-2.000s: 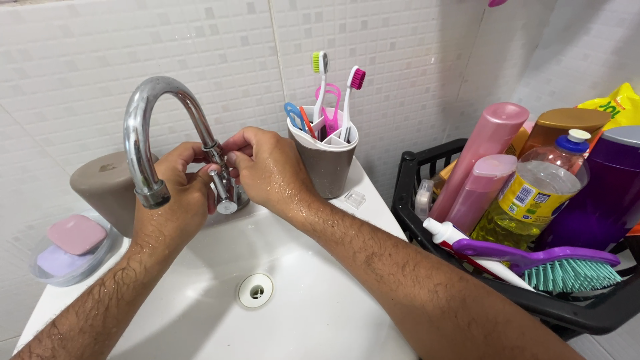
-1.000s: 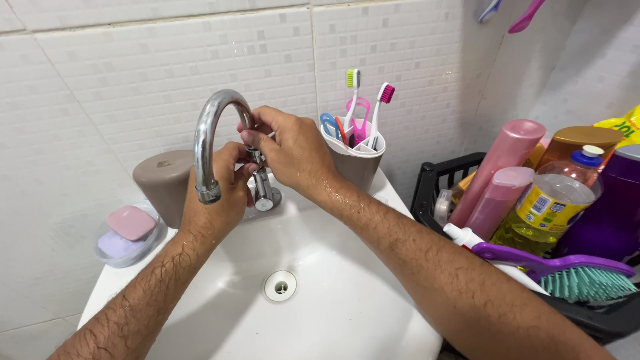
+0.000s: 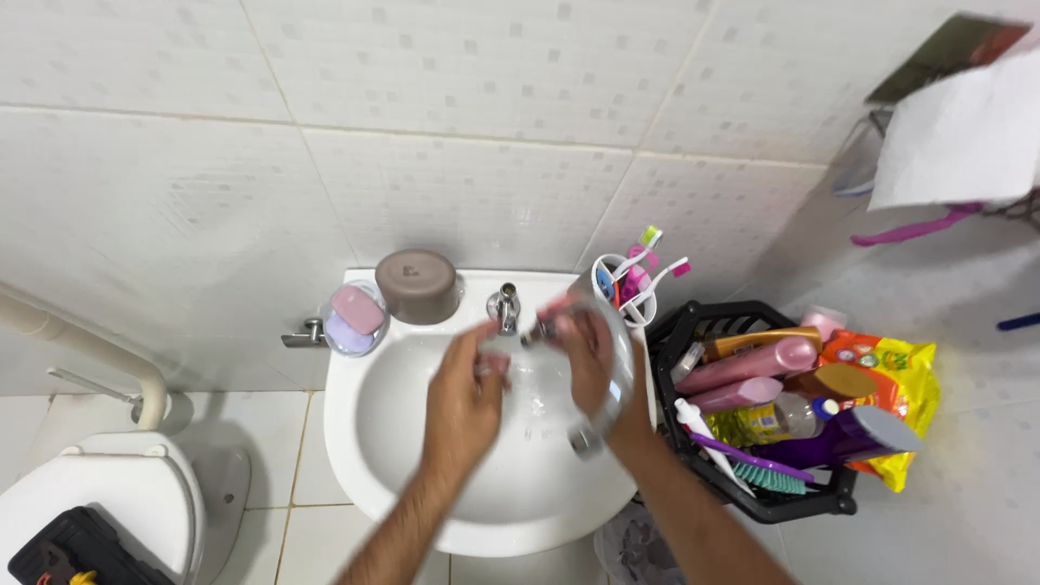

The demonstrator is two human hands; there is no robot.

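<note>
My right hand (image 3: 589,357) holds the curved chrome faucet spout (image 3: 621,366) near its threaded end, off the faucet body and over the right side of the white sink (image 3: 487,532). The spout's outlet hangs down beside my wrist. My left hand (image 3: 470,390) is over the middle of the basin with its fingers bent; blur hides whether anything small is between them. On the sink's back ledge stands the chrome faucet body (image 3: 507,305), its top uncovered. A brown oval container (image 3: 418,284) is to its left, and a toothbrush cup (image 3: 585,280) is to its right.
Soap bars sit in a clear dish (image 3: 355,345) on the left ledge. A black basket (image 3: 764,512) of bottles and a purple hairbrush (image 3: 743,455) is close on the right. At lower left, a black case (image 3: 89,544) lies on the toilet lid (image 3: 154,487).
The spout has come off the faucet body and is now in my right hand, over the basin. My left hand has moved away from the faucet. The view has widened and shifted.
</note>
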